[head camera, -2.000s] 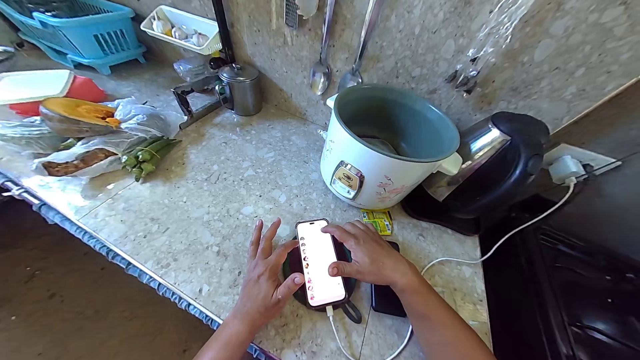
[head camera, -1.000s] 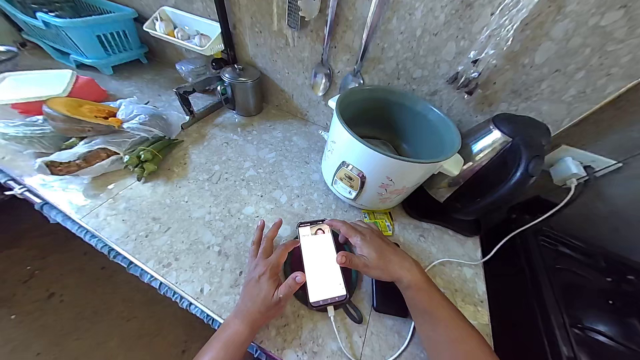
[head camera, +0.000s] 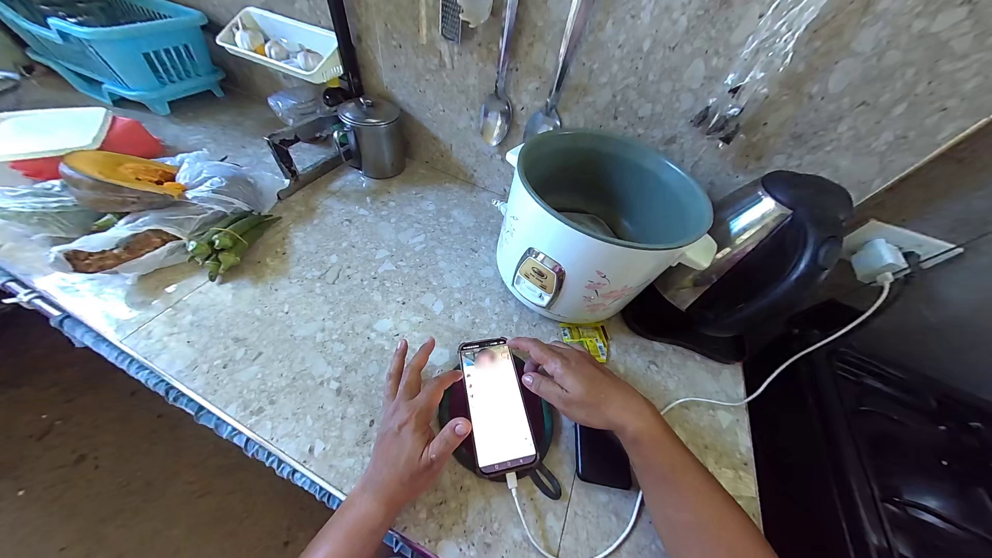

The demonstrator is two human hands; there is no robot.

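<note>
A smartphone (head camera: 500,411) with a lit screen lies on a dark round pad (head camera: 545,434) with a loop, a white charging cable (head camera: 521,511) in its lower end. My left hand (head camera: 415,434) is at the phone's left side, fingers spread, fingertips touching or close to its edge. On the other side, my right hand (head camera: 581,380) has its index finger at the top right corner of the phone. A second dark phone (head camera: 603,457) lies partly under my right wrist. Behind it are a yellow sachet (head camera: 587,341) and a white rice cooker (head camera: 573,263) without a lid.
An electric kettle (head camera: 759,256) stands right of the cooker, near a plugged-in charger (head camera: 880,260) and a black stove (head camera: 907,442). At left lie a cut squash (head camera: 124,178), okra (head camera: 229,242) and plastic bags. A metal pot (head camera: 372,139) stands by the wall; spoons (head camera: 496,116) hang above.
The phone's screen has changed from a list to a different, mostly white view. My right index finger has shifted slightly toward the phone's top right corner. My left hand has hardly moved.
</note>
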